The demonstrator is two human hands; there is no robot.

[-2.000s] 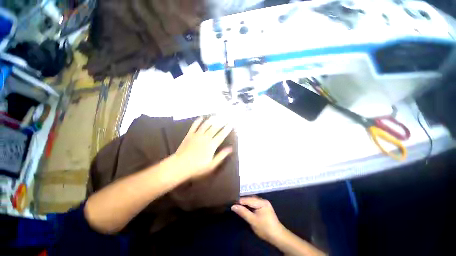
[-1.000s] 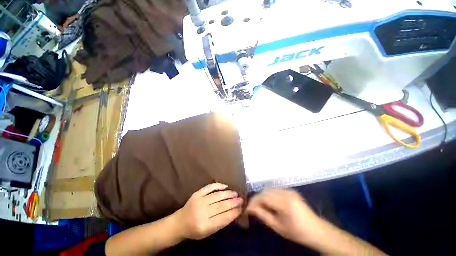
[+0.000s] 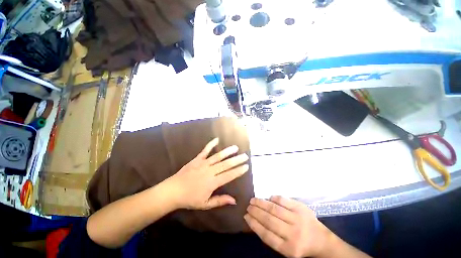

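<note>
A brown garment panel [image 3: 146, 151] lies on the white table in front of the machine, its far edge close to the presser foot [image 3: 260, 110]. My left hand [image 3: 204, 179] lies flat on the panel with fingers spread. My right hand [image 3: 288, 224] holds the panel's right border near the table's front edge, fingers together; the thumb is hidden. The white sewing machine [image 3: 323, 43] with a blue stripe and "JACK" lettering stands above the cloth.
Scissors with red and yellow handles [image 3: 429, 161] and a black phone-like rectangle [image 3: 338, 113] lie under the machine arm. A brown pile [image 3: 126, 35] is behind the panel. Worn cardboard [image 3: 76, 151] is at left. A measuring strip [image 3: 354, 205] runs along the front edge.
My left hand has moved from the panel's near right corner up onto its middle and spread out. My right hand stays at the right border. The view has shifted closer to the machine head.
</note>
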